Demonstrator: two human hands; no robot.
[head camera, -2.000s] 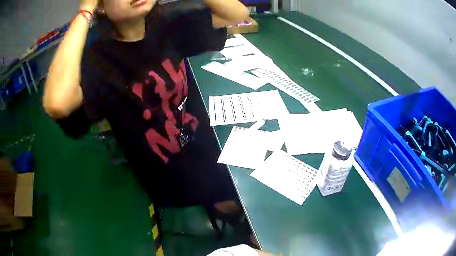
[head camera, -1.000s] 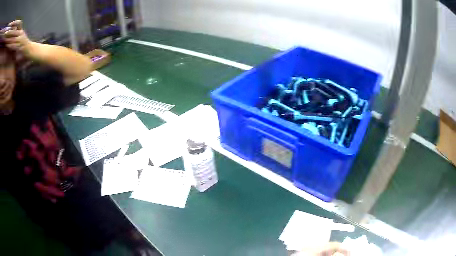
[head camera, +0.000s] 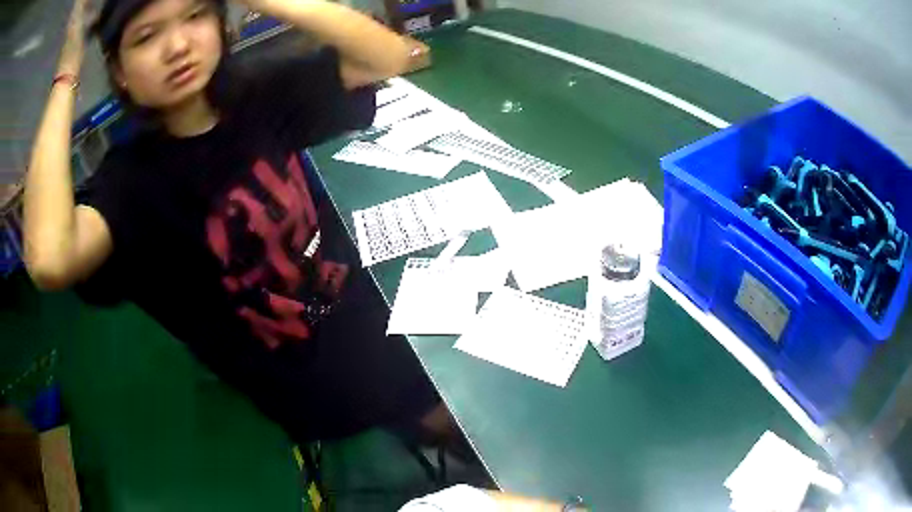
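Note:
Small white paper pieces (head camera: 768, 474) lie on the green bench (head camera: 620, 430) at the lower right, partly washed out by glare. Neither of my hands can be made out. At the bottom edge a white sleeve (head camera: 452, 498) and a strip of bare forearm (head camera: 528, 502) with a dark band show, probably my left arm; its hand is cut off. Printed label sheets (head camera: 530, 335) are spread over the bench ahead, some overlapping. A white-grey bottle (head camera: 621, 310) with a dark cap stands upright at their right edge.
A blue plastic bin (head camera: 735, 240) at the right holds heaped black and light-blue parts (head camera: 825, 220). A person in a black shirt (head camera: 240, 220) is at the bench's left side, arms raised to the head. A white rail (head camera: 735, 350) runs beside the bin.
The view swung right, then partly back left. Skin seen beside the small papers one second ago is gone from there. The sleeve and forearm show again at the bottom edge.

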